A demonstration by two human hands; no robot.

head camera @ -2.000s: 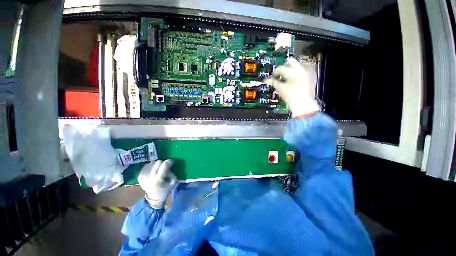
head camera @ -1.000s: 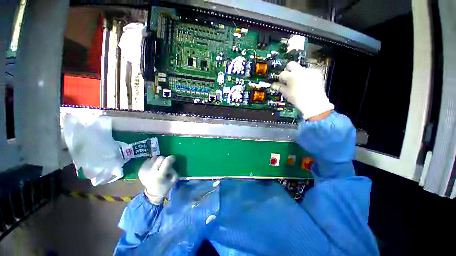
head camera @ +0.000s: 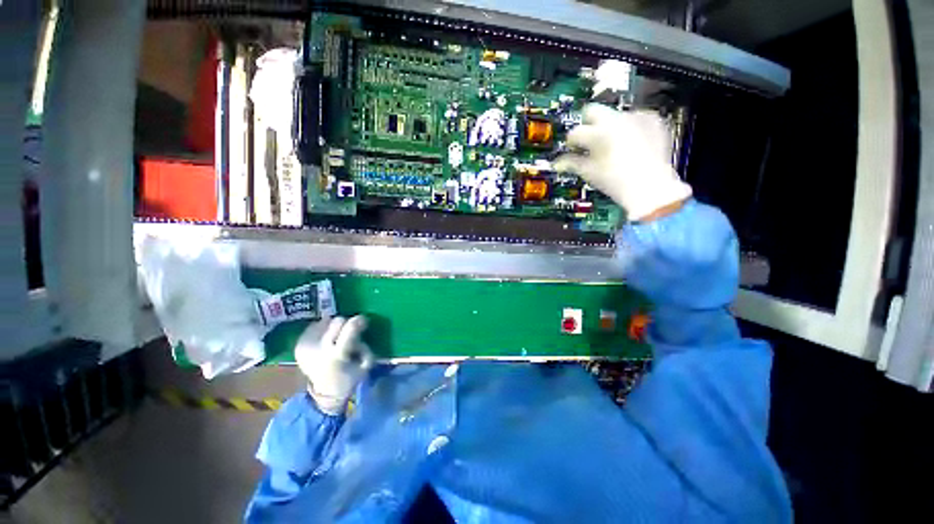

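Observation:
A green populated circuit board (head camera: pixel 410 123) lies between the conveyor rails at the upper middle. Two orange-copper blocks (head camera: pixel 536 187) sit on its right half beside clusters of pale round parts. My right hand (head camera: pixel 625 159), in a white glove, is over the board's right end, fingers bent down beside the orange blocks; whether it pinches a small part cannot be told. My left hand (head camera: pixel 335 360), in a white glove, rests with curled fingers on the front edge of the green control panel (head camera: pixel 451 317), just below a printed tube (head camera: pixel 299 302).
A crumpled white bag (head camera: pixel 200 297) lies on the panel's left end. Red and orange push buttons (head camera: pixel 571 321) are at the panel's right. A silver rail (head camera: pixel 410 256) runs in front of the board. A red bin (head camera: pixel 176 189) is at the left. A white frame post stands at the right.
The view has shifted, so the board and panel sit further right and higher than two seconds ago. My right hand has moved slightly up along the board's right end. My left hand stays on the panel edge.

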